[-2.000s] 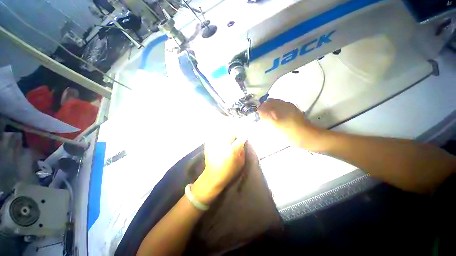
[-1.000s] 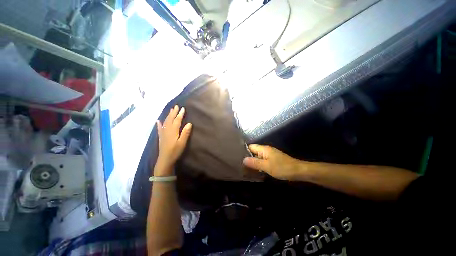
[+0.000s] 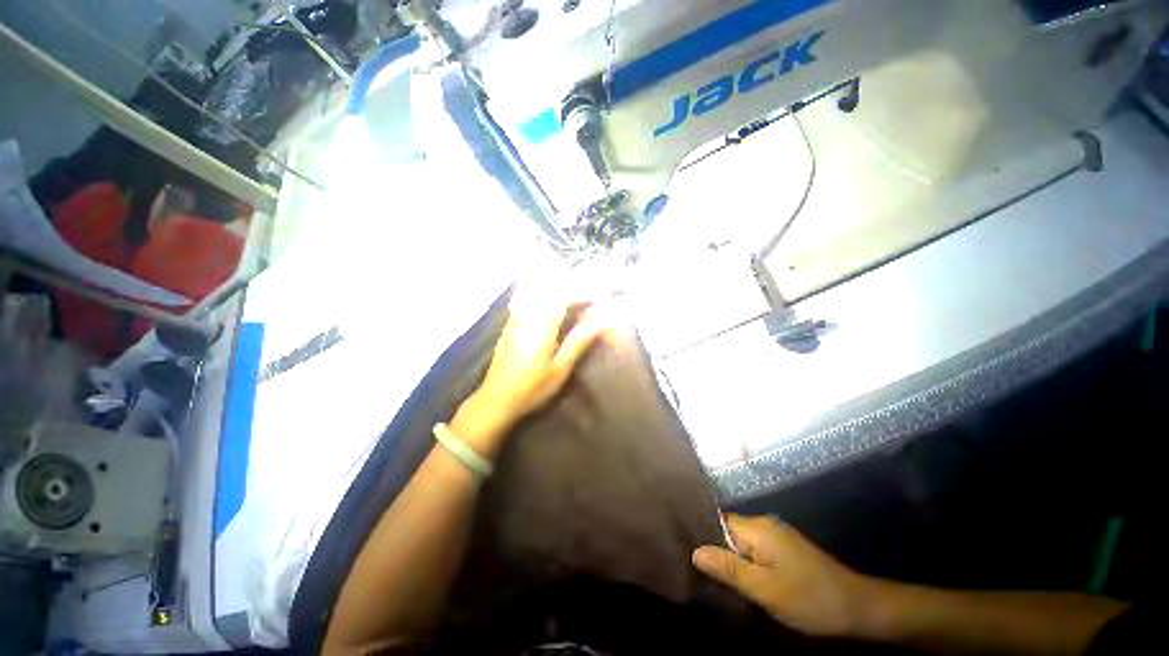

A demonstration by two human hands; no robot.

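Observation:
A dark brown garment piece [image 3: 596, 474] lies from the needle area down over the table's front edge. The white sewing machine [image 3: 820, 90] with "JACK" lettering stands above it. The presser foot and needle [image 3: 605, 221] are at the cloth's top end, partly lost in lamp glare. My left hand [image 3: 545, 352], with a pale band on its wrist, rests on the cloth just below the needle, its fingertips washed out by glare. My right hand [image 3: 776, 570] pinches the cloth's right edge below the table edge.
A small metal fitting [image 3: 795, 327] sits on the bed right of the needle. A measuring scale [image 3: 923, 417] runs along the table front. Left of the table are a cream machine part [image 3: 90, 493], red items [image 3: 192, 263] and a paper sheet [image 3: 64, 256].
Since one second ago, my left hand has moved up the cloth to near the needle. My right hand still holds the cloth's edge. The view has shifted, showing more of the machine head.

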